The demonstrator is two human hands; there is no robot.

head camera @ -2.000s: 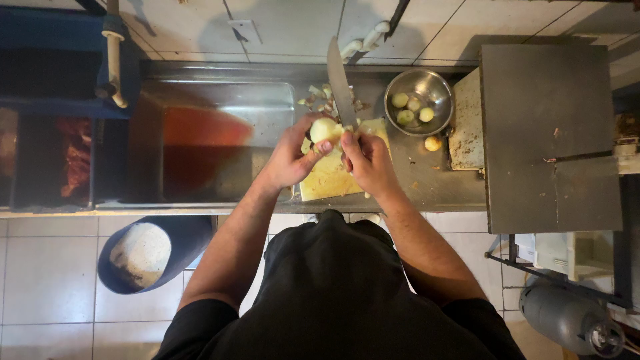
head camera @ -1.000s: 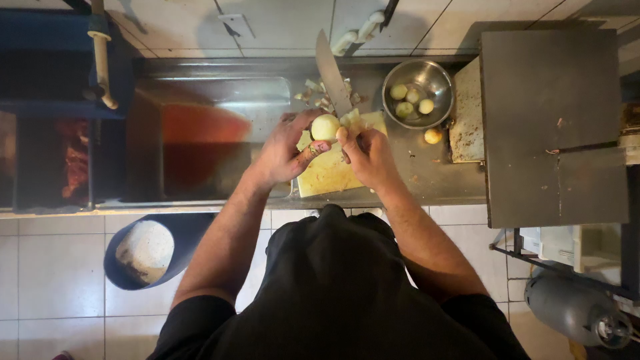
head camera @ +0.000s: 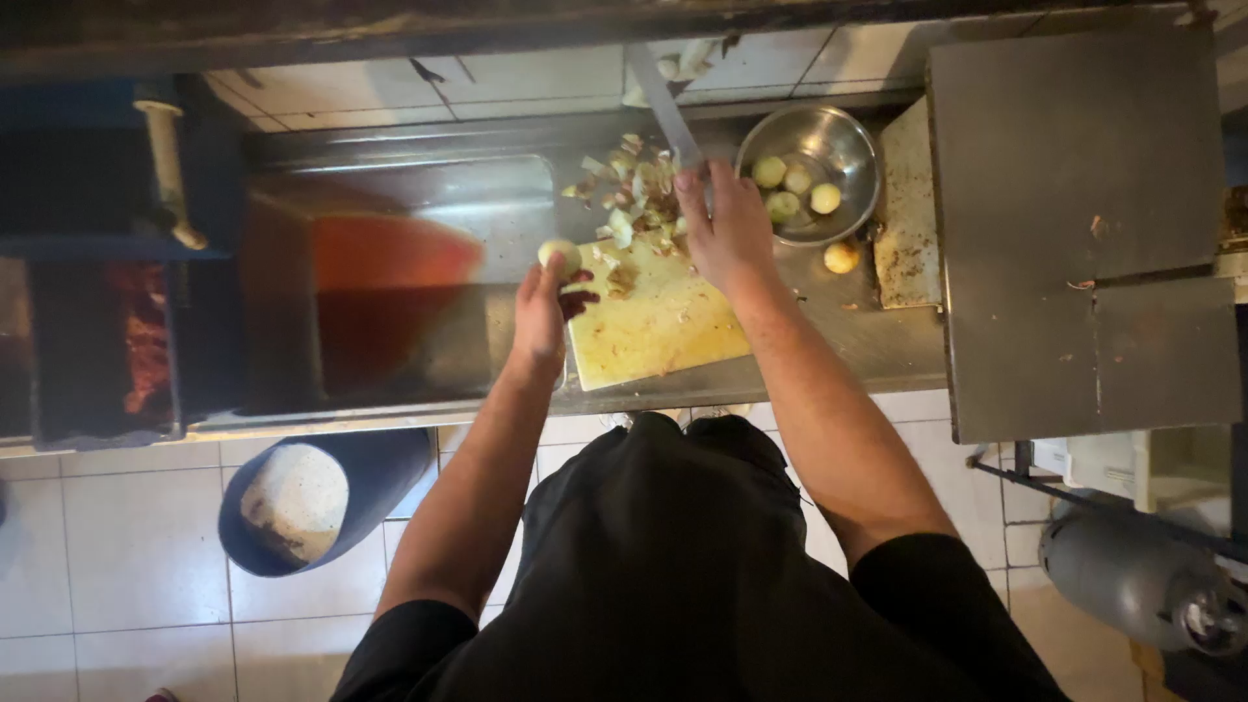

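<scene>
My left hand [head camera: 548,307] holds a pale peeled onion [head camera: 559,255] over the sink's right edge, left of a yellowed cutting board [head camera: 663,322]. A large knife [head camera: 667,107] is gripped in my right hand [head camera: 726,229], its blade pointing up and away toward the wall. Onion skins and scraps [head camera: 639,195] lie in a heap at the board's far edge, between the hands. Right of my right hand stands a steel bowl [head camera: 858,200] holding several peeled onions [head camera: 825,199]. One more onion [head camera: 840,257] rests on the counter just below the bowl.
A steel sink [head camera: 517,195] with reddish liquid lies at left, under a tap-like pipe [head camera: 168,166]. Farther left a dark container [head camera: 175,351] holds red meat. A bin [head camera: 390,468] stands on the tiled floor. A raised metal surface [head camera: 1033,195] is at right, a gas cylinder [head camera: 1121,575] below.
My hands have moved apart. The left one has gone leftward off the board with the onion, and the right one has moved with the knife toward the bowl.
</scene>
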